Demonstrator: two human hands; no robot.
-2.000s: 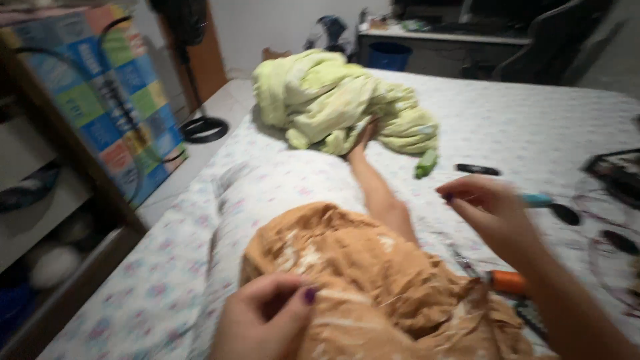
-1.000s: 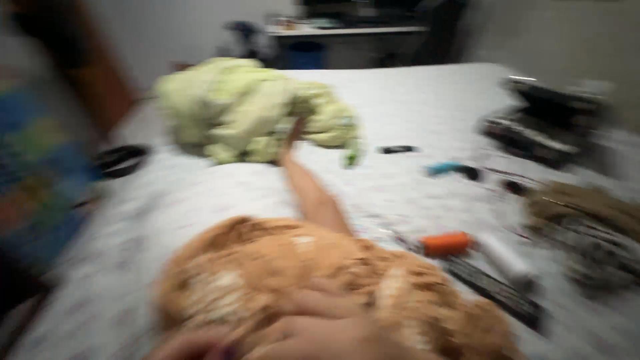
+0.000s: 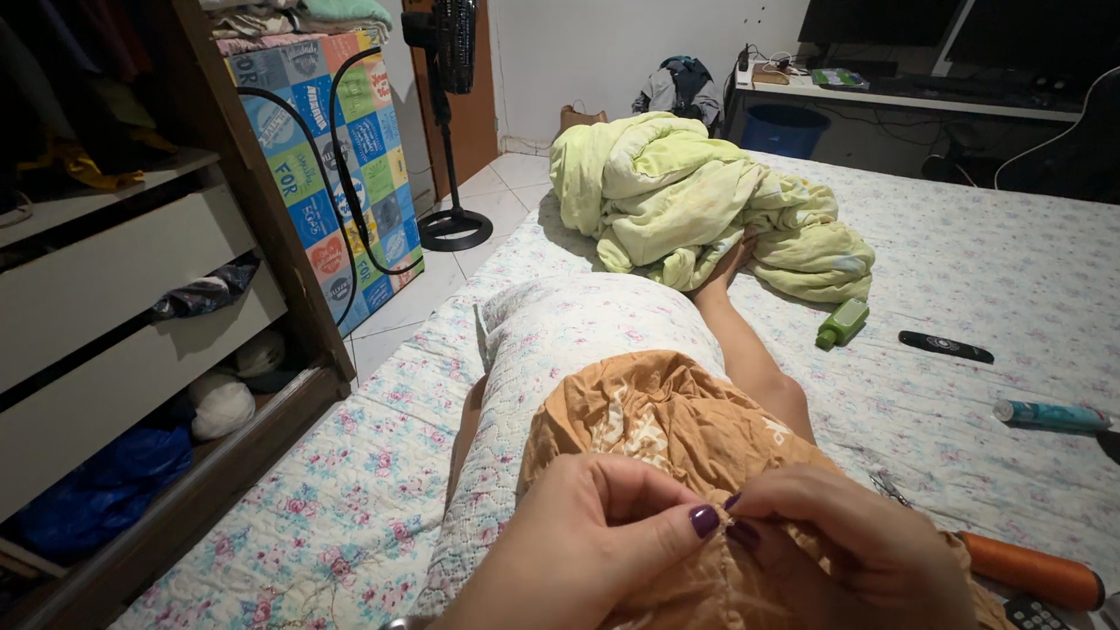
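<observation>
Orange-brown fabric with a white print [image 3: 691, 411] lies bunched over my lap and a floral pillow [image 3: 604, 319]. My left hand [image 3: 612, 534] pinches a seam of this fabric between thumb and forefinger. Right beside it, my right hand [image 3: 849, 542] pinches the same seam, its fingertips almost touching the left ones. Whether a needle is between the fingers cannot be told. An orange thread spool [image 3: 1032, 569] lies to the right of my right hand, with small metal scissors [image 3: 890, 490] partly visible behind that hand.
A crumpled green blanket [image 3: 691, 192] lies over my foot on the bed. To the right are a green bottle [image 3: 843, 324], a black nail file [image 3: 945, 346] and a teal tube [image 3: 1050, 415]. A remote control [image 3: 1032, 612] shows at the lower edge. An open wardrobe [image 3: 297, 262] and a fan [image 3: 451, 227] stand left.
Two seconds ago my hands were apart, the right one raised over the bed; now both meet at the fabric's seam. The view has swung right and back.
</observation>
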